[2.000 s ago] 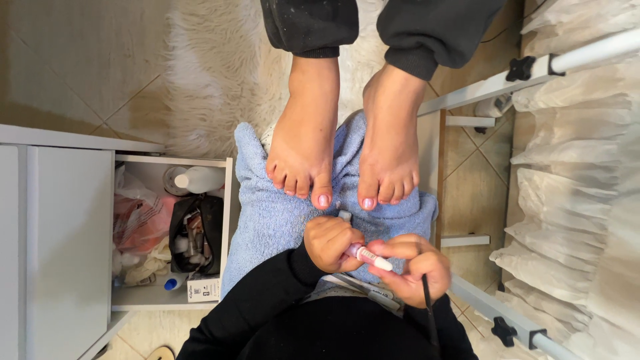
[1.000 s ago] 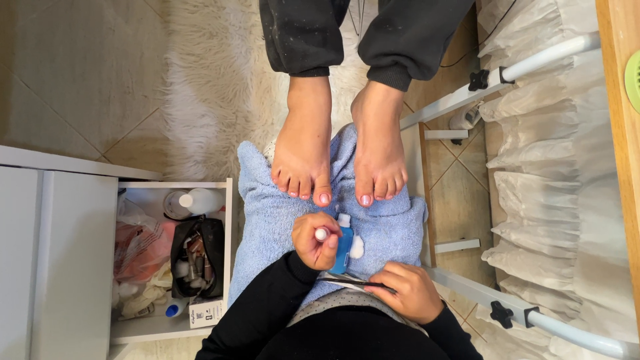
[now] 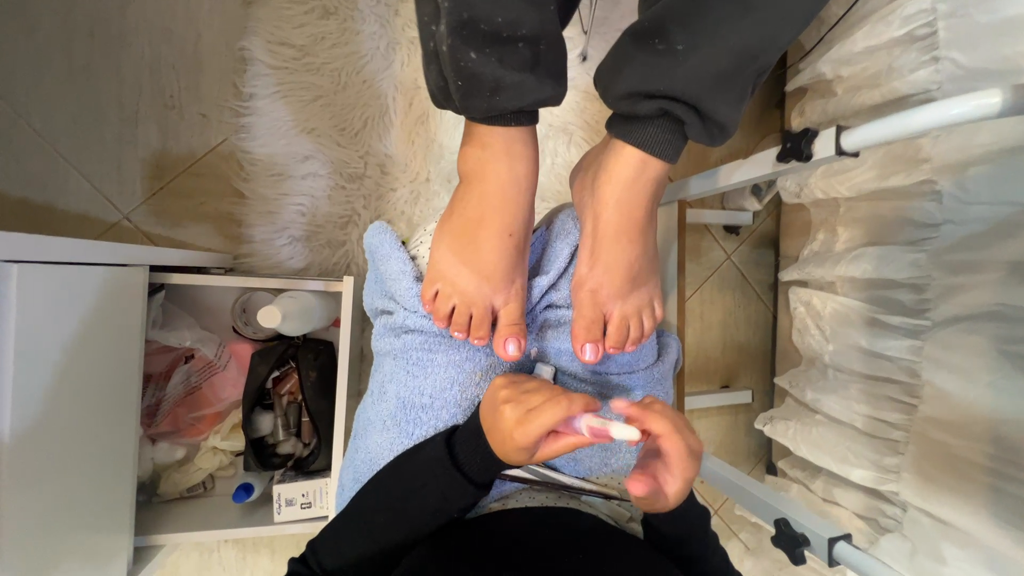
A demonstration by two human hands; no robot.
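My left hand is closed around a small pinkish tube or bottle with a white tip, pointing right. My right hand is beside that tip with its fingers parted; nothing plainly shows in it. Above my hands, another person's two bare feet rest on a light blue towel over my lap, toes toward me, with shiny polish on the big toenails. A whitish cap shows just above my left hand; what is below it is hidden.
At left, an open white drawer holds a black pouch of small bottles, a white bottle, plastic bags and a box. A white metal frame with black knobs stands at right, before a ruffled white curtain.
A second ago my hands were apart, the right low with a thin dark tool and a blue bottle between them. Now they are together at the pinkish tube, and that tool is not plainly visible.
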